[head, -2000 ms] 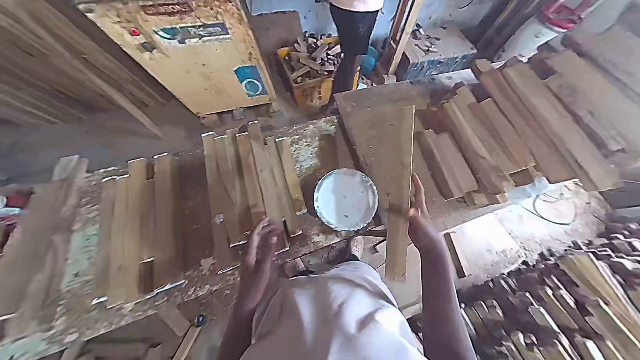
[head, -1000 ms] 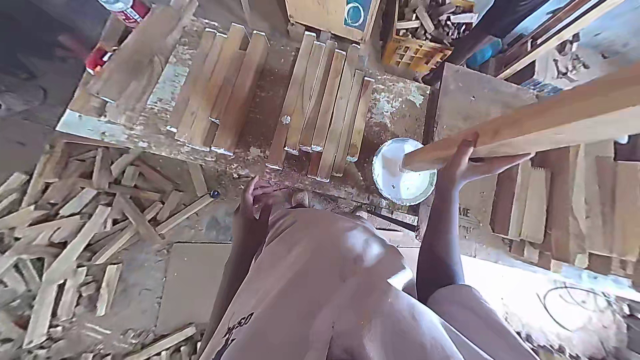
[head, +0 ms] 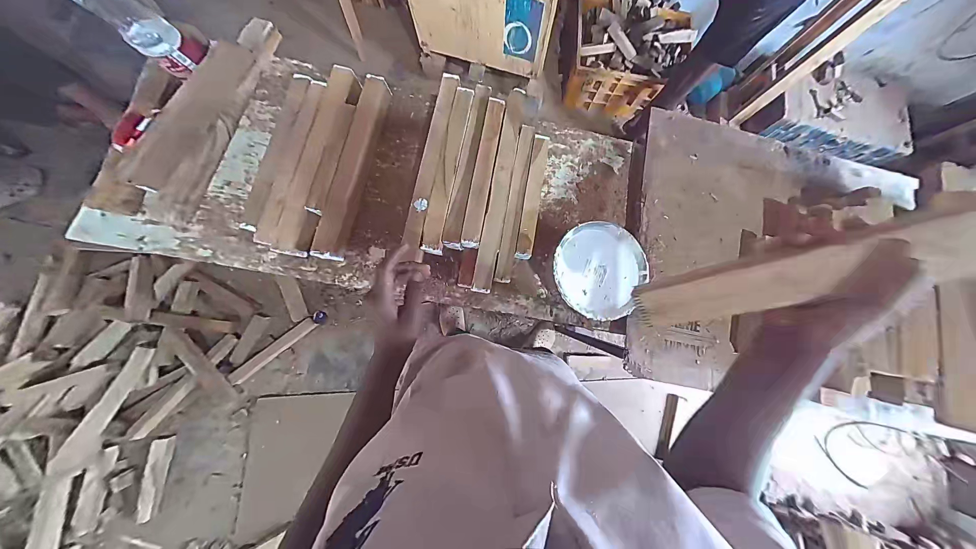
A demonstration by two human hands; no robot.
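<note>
My right hand (head: 869, 282), blurred, is closed around a long wooden board (head: 762, 278) that runs out to the right edge. The board's near end is at the right rim of a round container (head: 600, 271) with whitish contents; whether it touches them I cannot tell. My left hand (head: 402, 286) is at the front edge of the bench, fingers curled, by the lower end of a wooden strip (head: 432, 168). Whether it grips that strip is unclear. Several strips with white ends lie side by side there, and a second group of wooden pieces (head: 324, 168) lies to their left.
Wider boards (head: 191, 114) and a plastic bottle (head: 164, 46) are at the bench's left end. Loose offcuts (head: 114, 396) cover the floor at left. A yellow crate (head: 610, 91) of scraps stands behind. More boards (head: 915, 335) lie at right. A person's leg (head: 709, 46) shows behind the bench.
The board in my right hand was upright two seconds ago; its end now lies at the container's rim and its length points right. My left hand stays near the strips. The view has shifted.
</note>
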